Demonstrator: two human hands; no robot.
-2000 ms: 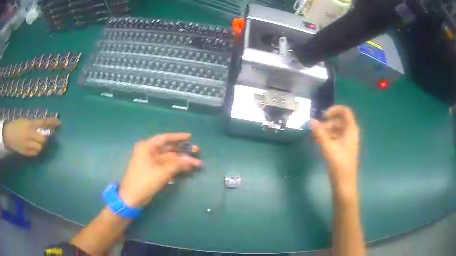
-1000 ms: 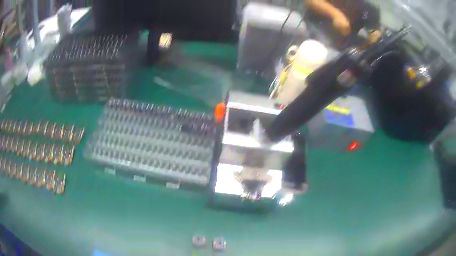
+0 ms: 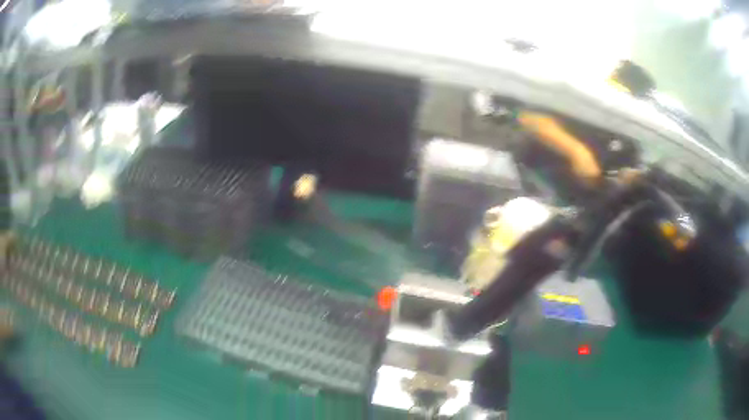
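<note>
Neither of my hands is in the picture. The silver bench fixture [image 3: 431, 349] stands nearest in front of me, cut off by the lower edge, with a black arm [image 3: 513, 283] reaching over it from the right and an orange cap [image 3: 386, 297] at its back left corner. The wide grey parts tray [image 3: 283, 324] lies just left of it, with close rows of small parts. Rows of gold-silver subassemblies [image 3: 86, 299] lie at the left. The picture is blurred.
A tray stack [image 3: 193, 205] stands at the back left, beside a large dark panel [image 3: 308, 123]. A grey box [image 3: 464, 193] and a cream bottle [image 3: 513, 225] stand behind the fixture. A grey controller box [image 3: 567, 316] with a red light is at its right. A person's arm [image 3: 562, 143] shows beyond.
The view has tilted upward, so the bench things sit lower. Both my hands, seen two seconds ago, are out of the picture. The small modules near the front edge are also out of view.
</note>
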